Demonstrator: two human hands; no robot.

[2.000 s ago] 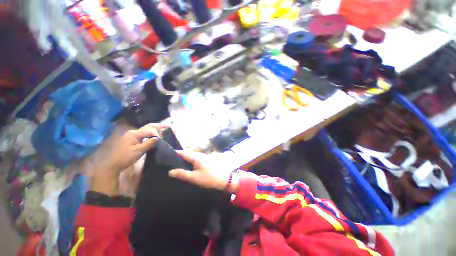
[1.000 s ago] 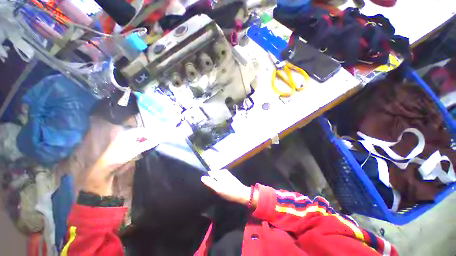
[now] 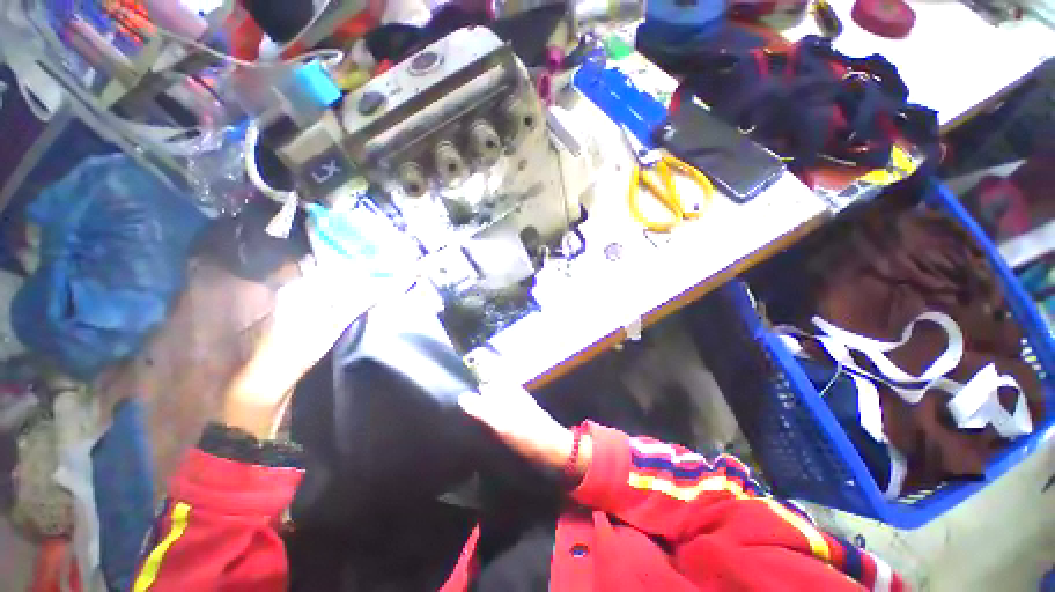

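Observation:
A black fabric panel (image 3: pixel 388 405) hangs from the machine's near end down over my lap, shining pale grey near its top. The overlock machine (image 3: pixel 463 145) stands beyond my hands. My left hand (image 3: pixel 318 324) lies on the panel's upper left edge close to the needle area; it is overexposed and its fingertips are lost in glare. My right hand (image 3: pixel 517 419) holds the panel's right edge at the table's front edge, thumb and fingers close together. The presser foot area (image 3: pixel 457 272) is washed out by the lamp.
Yellow-handled scissors (image 3: pixel 671 191), a black phone-like rectangle (image 3: pixel 723 150) and a dark fabric bundle (image 3: pixel 810 98) lie right of the machine. A blue basket (image 3: pixel 856 463) with brown cloth stands lower right. A blue plastic bag (image 3: pixel 104 266) is at left.
The panel was raised in both hands before the machine; now its top lies at the needle area. My left hand has moved forward to the machine, my right hand to the table edge.

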